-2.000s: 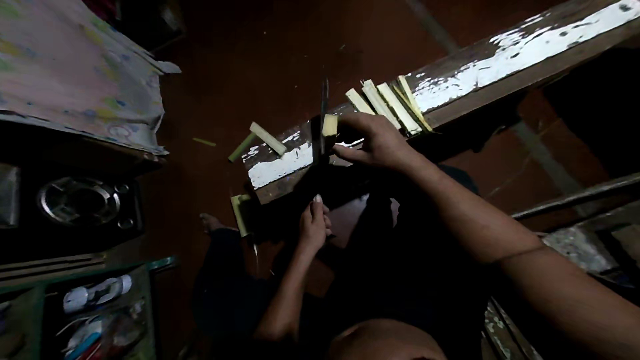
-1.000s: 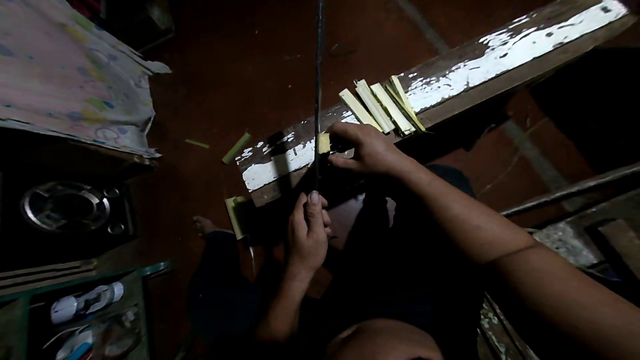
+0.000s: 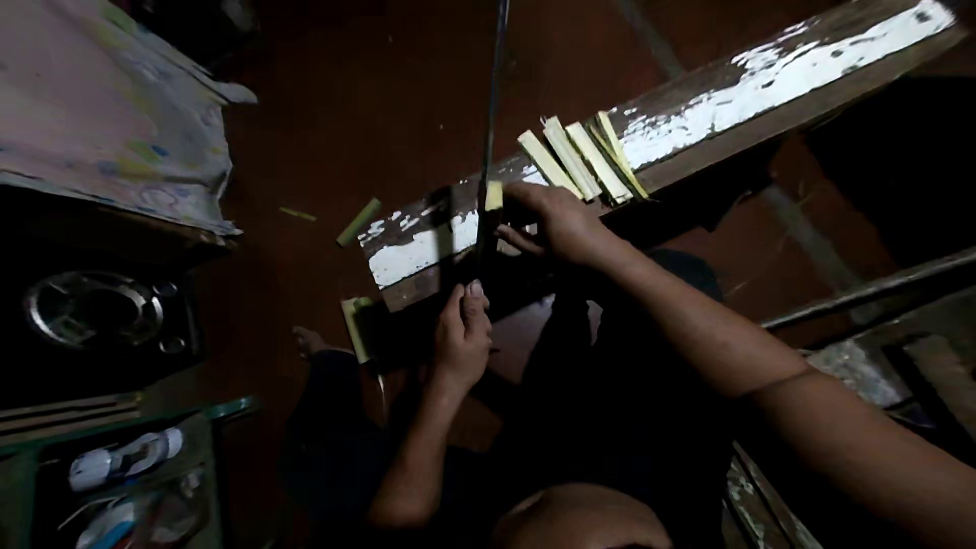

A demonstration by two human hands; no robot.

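Note:
My left hand [image 3: 465, 335] is closed on the near end of a long dark blade [image 3: 494, 99], seen nearly edge-on, which stretches away over the bench. My right hand [image 3: 560, 221] grips a short pale yellow-green piece of bamboo or stalk [image 3: 494, 196] between thumb and fingers, right beside the blade. Whether the two touch is unclear. To the right of that hand, several split pale strips [image 3: 568, 156] lie side by side on a wooden bench [image 3: 419, 255] with worn white paint.
Green offcuts [image 3: 358, 222] and a split piece [image 3: 356, 330] lie past the bench's left end, near my bare foot [image 3: 309, 341]. At left are a patterned cloth [image 3: 114, 99], a round metal appliance part [image 3: 95, 309] and a green-framed shelf [image 3: 217, 412] with items.
The blade showed shorter two seconds ago and now reaches up to the top edge of the view. Both hands remain at nearly the same places, and the strips on the bench have not moved.

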